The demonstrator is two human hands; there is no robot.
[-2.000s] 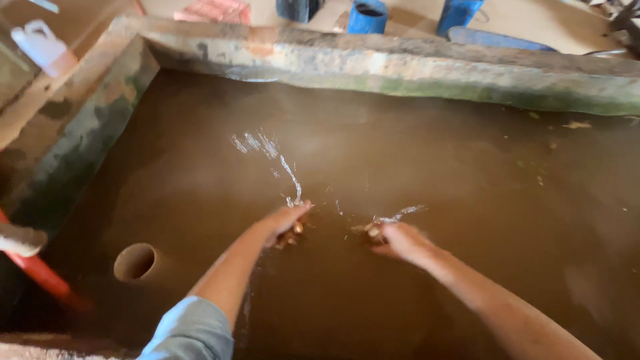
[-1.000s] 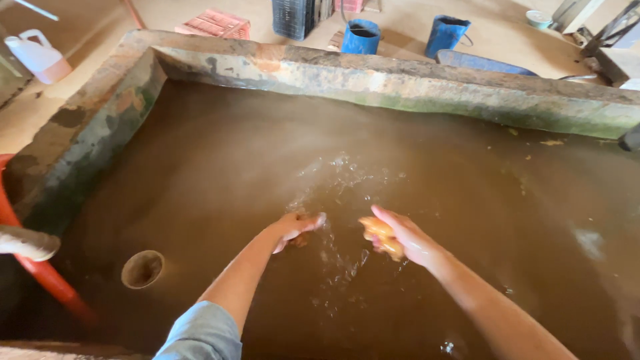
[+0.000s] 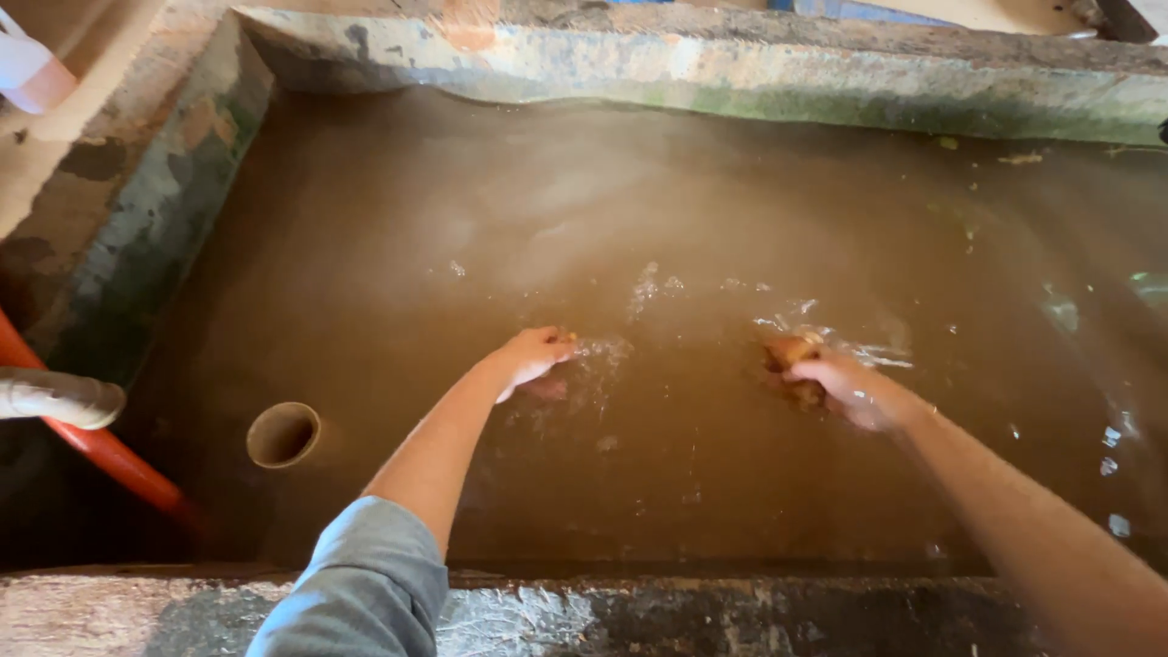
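Note:
Murky brown water (image 3: 584,210) fills a concrete tank. My left hand (image 3: 540,358) is at the water's surface left of centre, partly under it, with its fingers bent; whether it holds anything is hidden. My right hand (image 3: 835,379) lies at the surface farther right, its fingers around an orange-brown object (image 3: 796,351) that is wet, blurred and partly submerged. Ripples and small splashes surround both hands. The open end of a pipe (image 3: 284,435) shows at the surface to the left of my left forearm.
The tank's stained far wall (image 3: 693,78) is green near the waterline. At the left, a pale pipe (image 3: 59,397) crosses over an orange-red hose or pipe (image 3: 119,461) that enters the water. A plastic jug (image 3: 35,73) stands beyond the left wall. The near rim (image 3: 547,620) runs below my arms.
My hands are farther apart than one second ago, with the right hand moved to the right. The orange-brown object was in my right hand then as well. The view has tilted down.

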